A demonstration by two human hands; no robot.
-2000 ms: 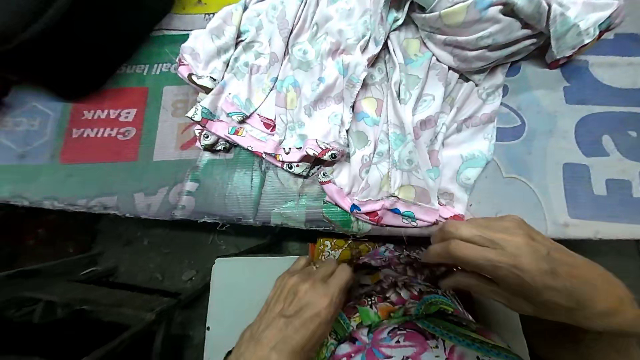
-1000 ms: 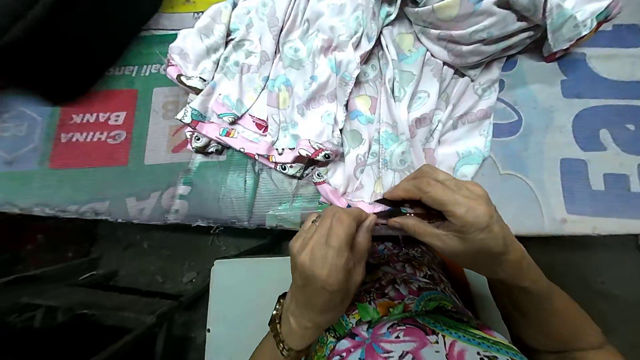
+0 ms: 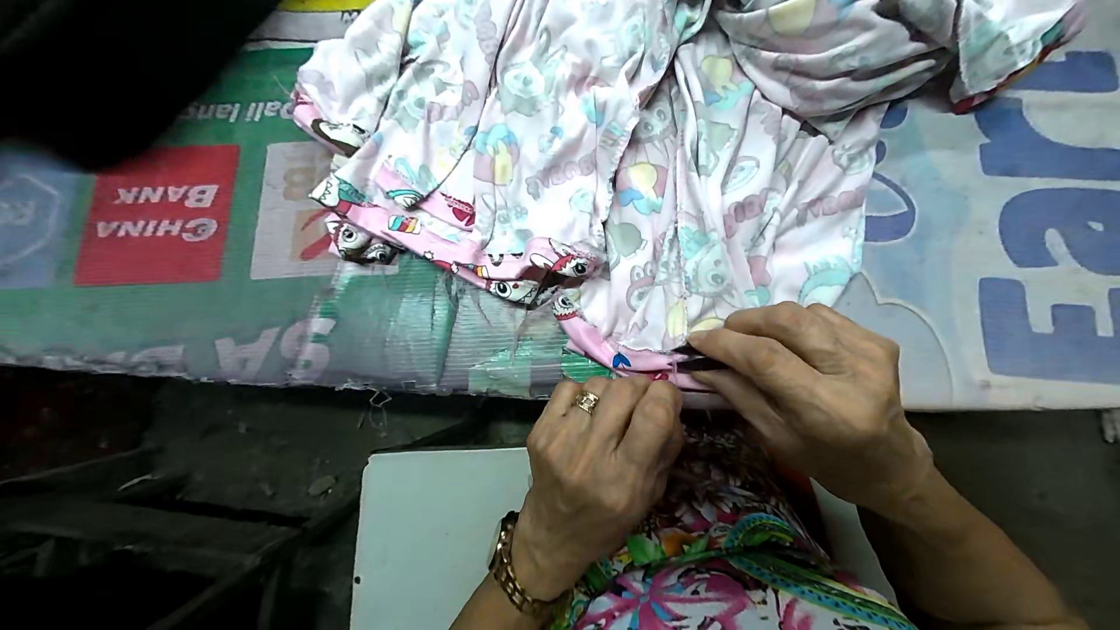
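Pale printed fabric garments [image 3: 542,149] with pink patterned hems lie spread on a banner-covered table. The lower pink hem [image 3: 612,350] reaches the table's near edge, where both hands pinch it. My left hand [image 3: 604,464], with a ring and a wristwatch, grips the hem from below, fingertips curled in. Just to its right, my right hand [image 3: 814,385] holds the end of the hem between thumb and forefinger. A small dark object, too hidden to name, shows between the right fingers. The thumb of the left hand is mostly hidden.
The table's covering [image 3: 420,324] is a printed plastic sheet with lettering. Below its near edge is a white seat or board [image 3: 420,525], beside a lap in floral cloth [image 3: 674,595]. Dark bars [image 3: 140,516] stand at lower left. A black shape [image 3: 114,70] blocks the upper left corner.
Two seconds ago both hands were below the table edge, over the lap; a second ago they had come up to the pink hem. They remain there now, with the left wristwatch in view.
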